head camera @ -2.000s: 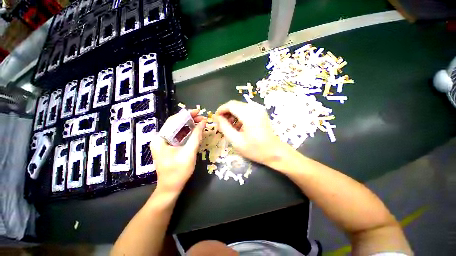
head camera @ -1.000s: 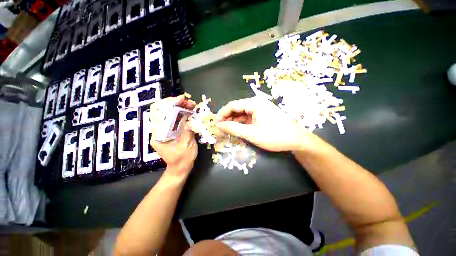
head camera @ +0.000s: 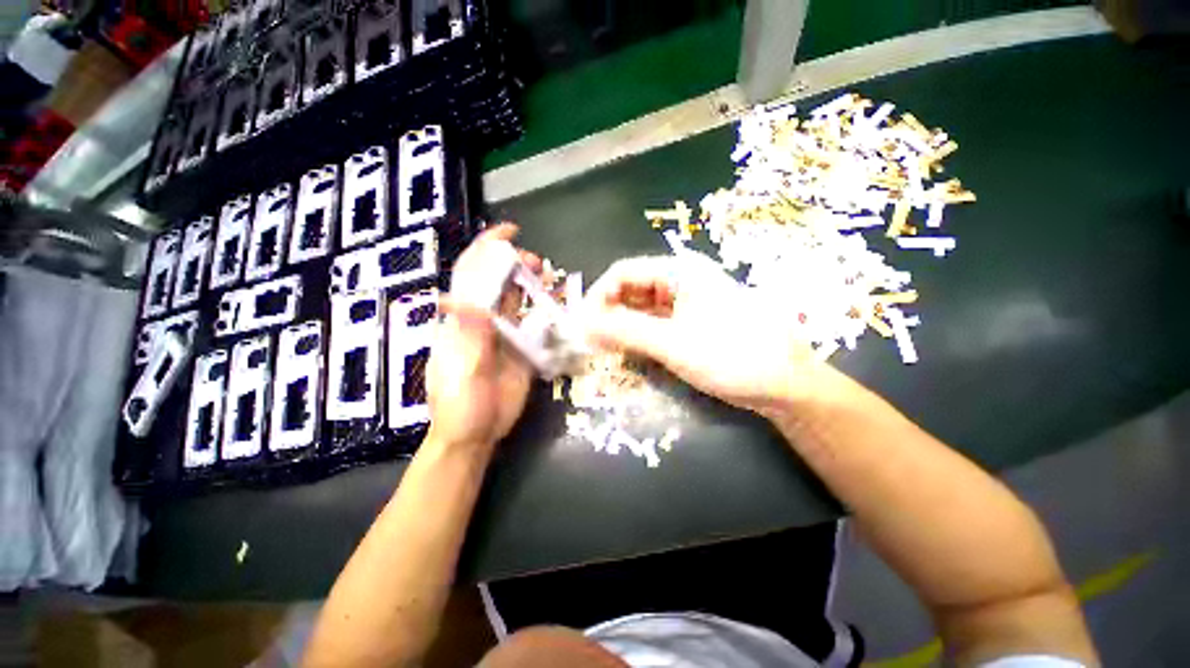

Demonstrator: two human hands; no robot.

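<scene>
A white frame part (head camera: 538, 329) is in my left hand (head camera: 476, 352), tilted and blurred, its window showing. My right hand (head camera: 679, 326) is close to the right end of the frame part, thumb and fingertips together; whether it touches the part or pinches a strip is too blurred to tell. A small scatter of white and yellow-tan strips (head camera: 624, 418) lies below and between the hands. A large loose heap of such strips (head camera: 809, 222) lies to the right. A black tray (head camera: 294, 450) at the left holds rows of upright white frame parts with sideways ones between.
A stack of black trays (head camera: 496, 111) stands behind the working tray. A grey-white sheet (head camera: 59, 431) hangs at the far left. A metal post (head camera: 773, 50) and pale rail (head camera: 626, 141) run behind the dark green bench (head camera: 1044, 248). A tiny strip (head camera: 242, 552) lies near the front edge.
The frame part has turned in my left hand and moved right, towards my right hand. The whole view has shifted a little.
</scene>
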